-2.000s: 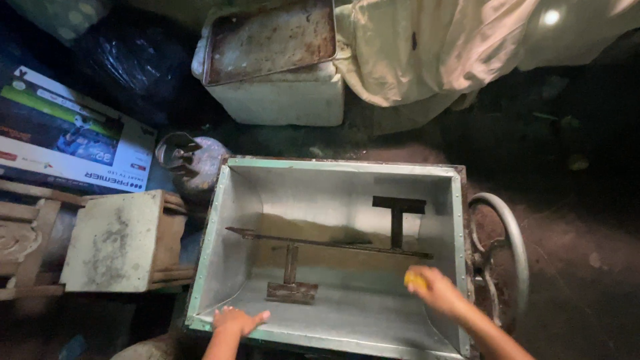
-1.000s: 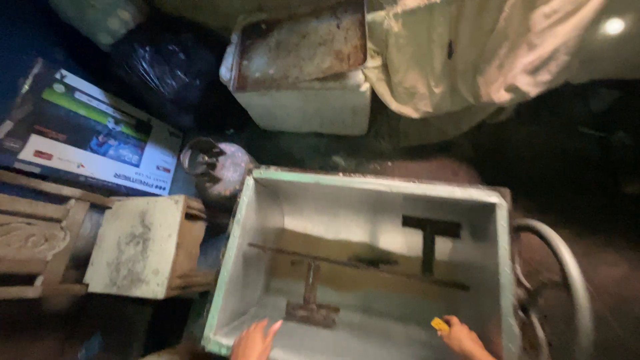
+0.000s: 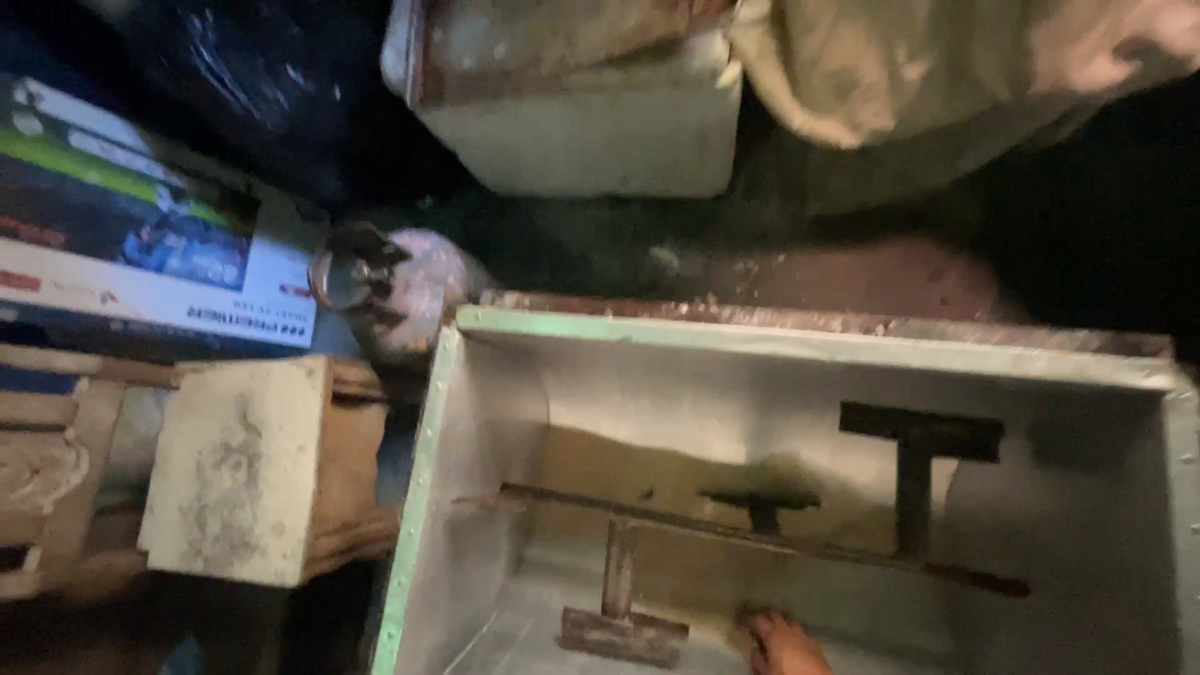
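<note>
A metal-lined trough (image 3: 816, 341) with a riveted rim holds a dark shaft (image 3: 694, 520) set with T-shaped paddles. One paddle (image 3: 623, 637) points toward me, and another (image 3: 919, 436) rises at the right. Pale brown material (image 3: 628, 459) lies against the trough's far side and bottom. My right hand (image 3: 786, 643) is low inside the trough, right of the near paddle, its fingers curled and blurred. Whether it holds anything cannot be made out. My left hand is out of view.
A wooden stand (image 3: 234, 469) with a pale panel is left of the trough. Behind it are a gas cylinder (image 3: 427, 281) and a printed television carton (image 3: 272, 272). A white box (image 3: 600, 141) with a rusty tray and draped cloth (image 3: 844, 84) lie beyond.
My right hand has moved left inside the trough; the yellow item seen in it before is no longer discernible. My left hand, earlier near the trough's left front, has left the view.
</note>
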